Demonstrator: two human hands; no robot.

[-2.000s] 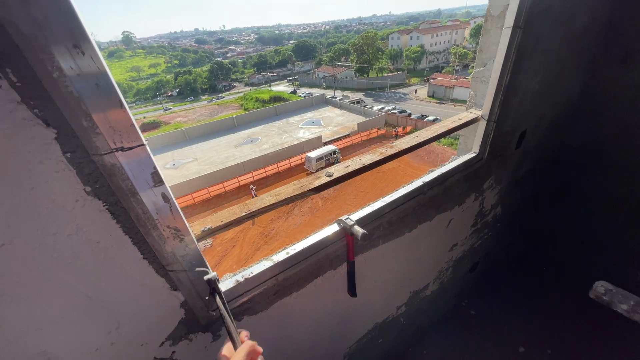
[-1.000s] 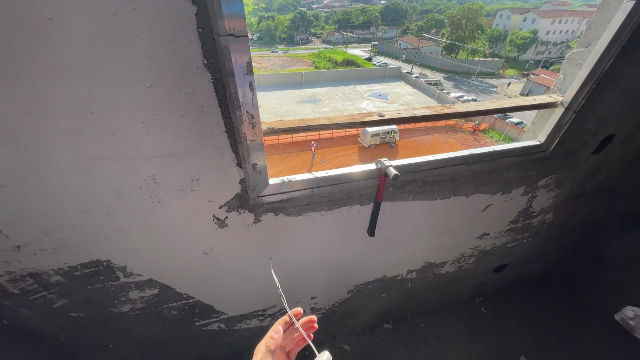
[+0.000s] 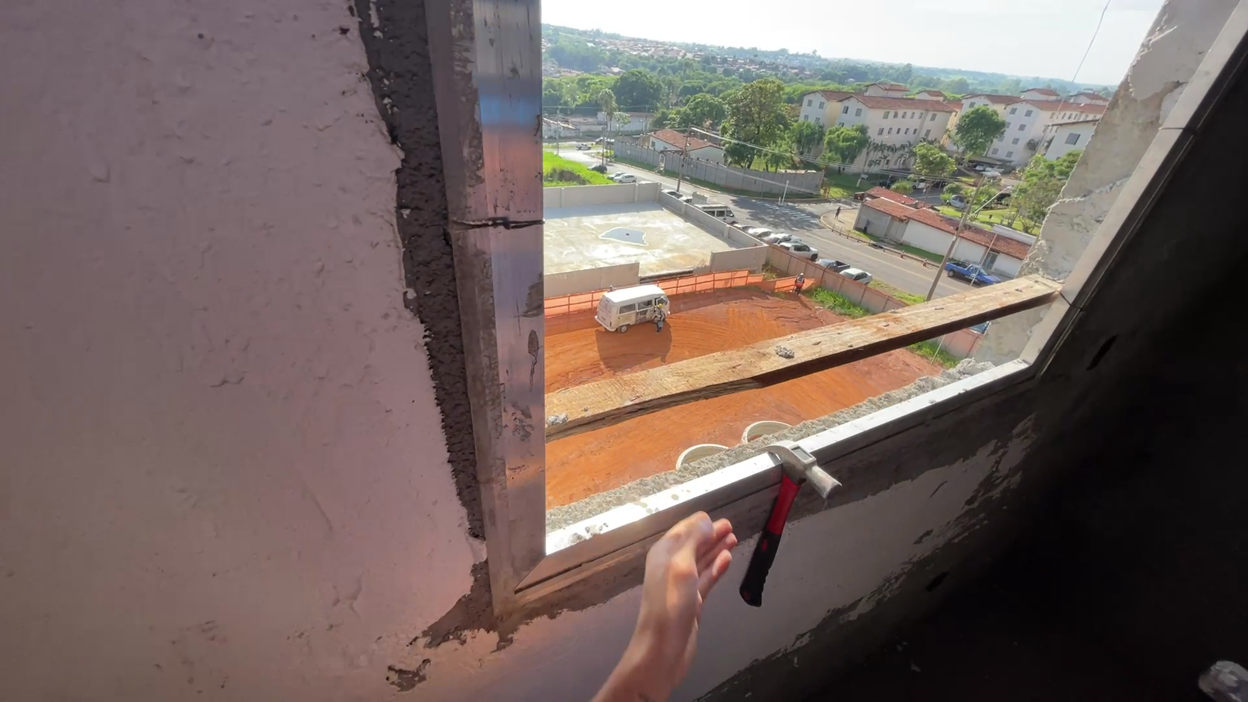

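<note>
A claw hammer (image 3: 772,541) with a red and black handle hangs by its metal head on the lower rail of an aluminium window frame (image 3: 673,499), its handle pointing down along the wall. Just left of it, my left hand (image 3: 680,570) is raised below the rail, palm turned to the right and fingers loosely bent. Nothing shows in this hand, and a small gap separates it from the hammer. My right hand is out of view. Across the window opening lies a rough wooden plank (image 3: 731,366) bearing small bits of rubble.
Rough dark mortar (image 3: 421,253) runs between the plastered wall (image 3: 214,322) and the frame's left side. Beyond the opening is a long drop to red earth, where a white van (image 3: 632,307) stands. A partly visible grey object (image 3: 1224,680) is at lower right.
The dark-handled tool of the first frame and the thin wire-like strands of the second no longer show in my left hand. That hand has risen beside the hammer, which still hangs on the frame.
</note>
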